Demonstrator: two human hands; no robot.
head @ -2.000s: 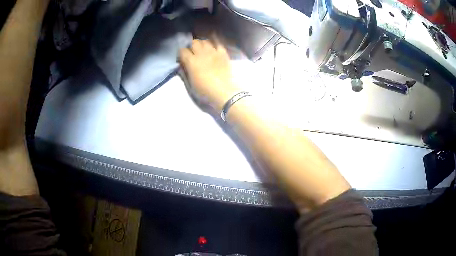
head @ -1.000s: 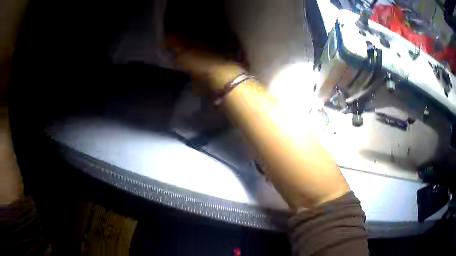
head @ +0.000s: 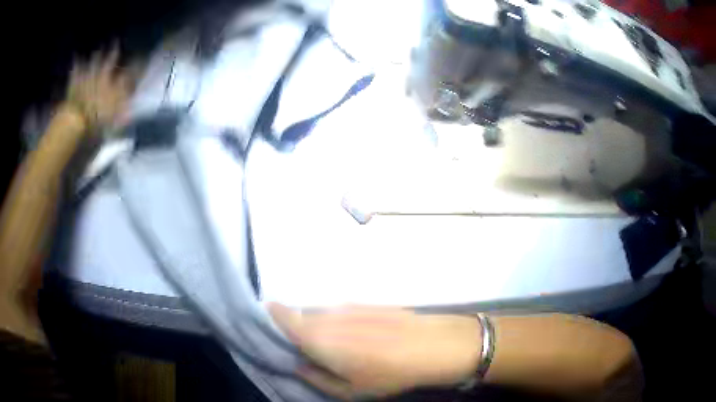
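The garment cloth (head: 212, 196), looking pale grey-blue under the lamp with dark edges, lies bunched on the left of the table and hangs over its front edge. My right hand (head: 337, 345), blurred, with a bracelet at the wrist, is at the front edge on the hanging cloth; its fingers are partly hidden and its grip is unclear. My left hand (head: 102, 90), blurred, is at the upper left by the far part of the cloth with fingers seemingly spread; whether it holds cloth is unclear.
The white sewing machine (head: 479, 63) stands at the upper right, its needle area lost in glare. A slim dark tool (head: 553, 122) lies on the machine bed. A flat black piece (head: 650, 245) is at the right table edge. Red material (head: 667, 20) shows behind the machine.
My right hand has moved from the far cloth down to the front edge. The cloth has shifted and now hangs over the edge. My left hand has come into view at upper left.
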